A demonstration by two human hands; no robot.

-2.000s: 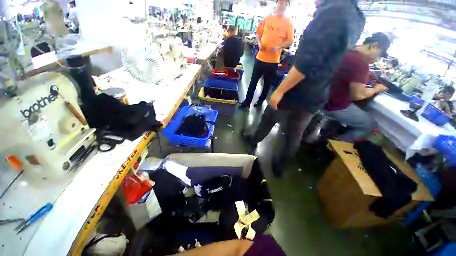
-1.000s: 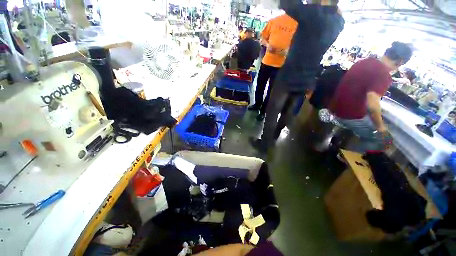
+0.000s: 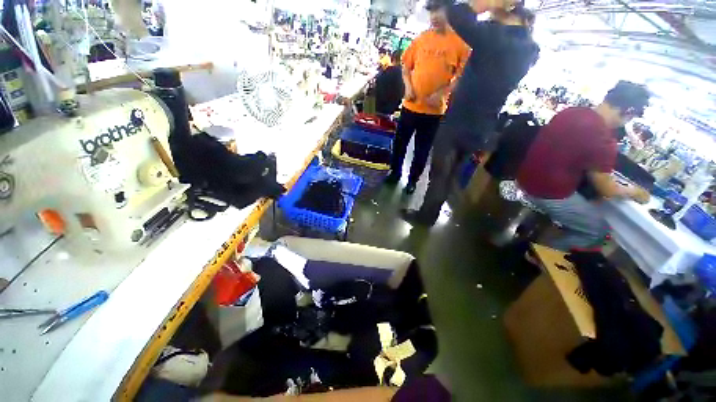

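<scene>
The work box stands beside the sewing table, filled with black garment pieces. A pale yellow tag in a cross shape lies on a black bundle at its right. The wearer's forearm and a dark maroon sleeve show at the bottom edge; the hand on that arm cannot be made out. My other hand is not in view. The off-white brother sewing machine head is at the left. Blue-handled thread snips and silver tweezers lie on the machine bed.
Black scissors and black fabric are at the machine's far end. A blue basket is on the floor. A cardboard box holds black cloth at right. Two people stand in the aisle; one in maroon sits at right.
The view has shifted, so the machine shows further right. The standing person in dark clothes has raised their arms. The seated person reached toward the cardboard box, then turned back to the table.
</scene>
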